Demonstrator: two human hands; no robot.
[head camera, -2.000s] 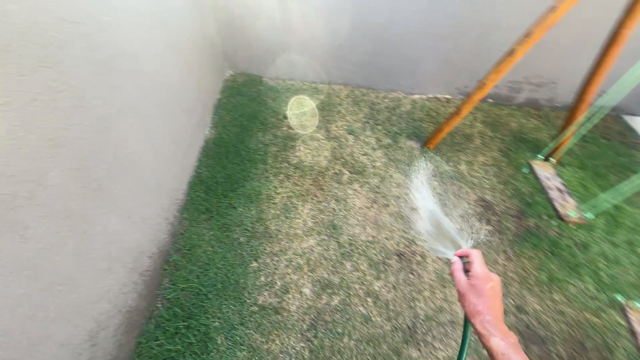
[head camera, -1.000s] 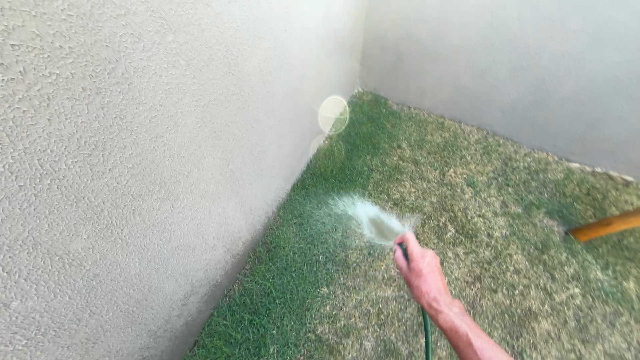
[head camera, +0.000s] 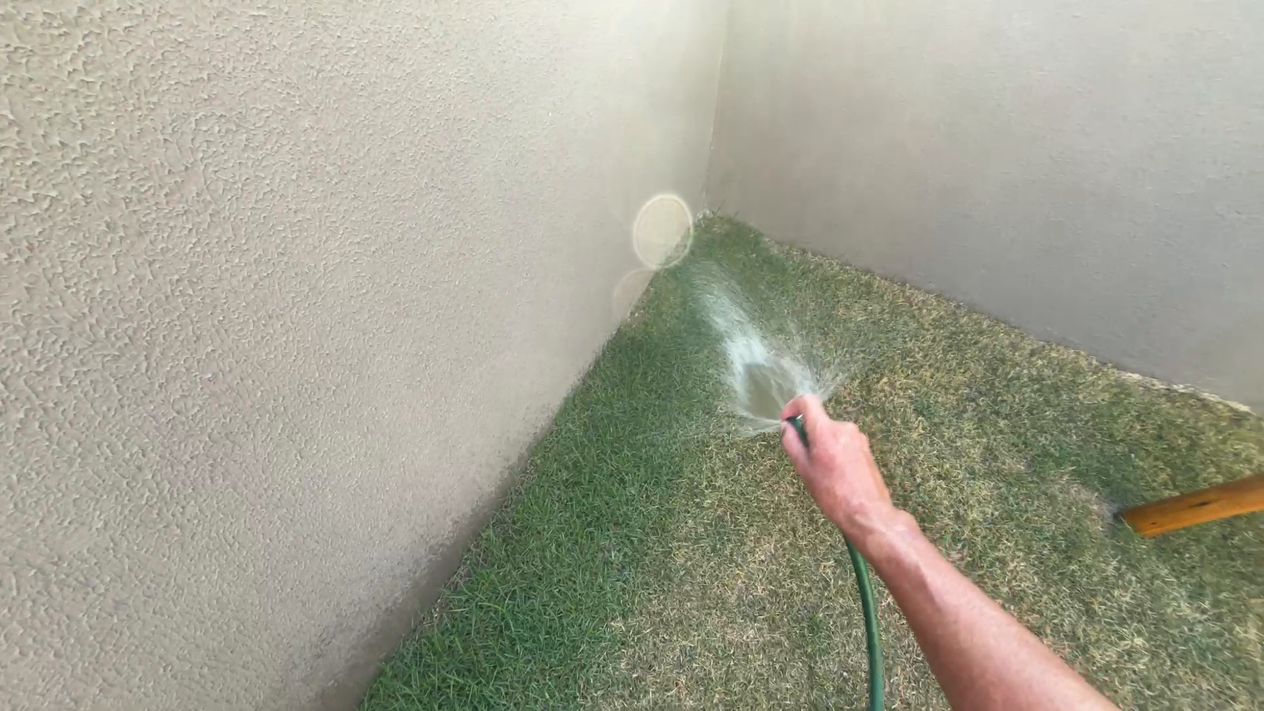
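Note:
My right hand (head camera: 834, 462) is closed around the end of a green garden hose (head camera: 867, 612), right of the middle of the view. The thumb and fingers are at the hose's mouth, and a fan of water (head camera: 748, 351) sprays from it, forward and a little left, toward the wall corner. Below my hand, the hose hangs down beside my forearm and leaves the view at the bottom edge. Under the spray lies grass (head camera: 592, 513), greener along the left wall and drier toward the right. My left hand is out of view.
A rough stuccoed wall (head camera: 296, 326) rises along the left and meets a smoother wall (head camera: 997, 148) at the far corner. On the right, the foot of an orange-brown wooden pole (head camera: 1195, 506) meets the grass.
The view has swung left, and the plank swing seen earlier is out of sight. The spray pointed left across the grass one second ago; now it points more toward the corner.

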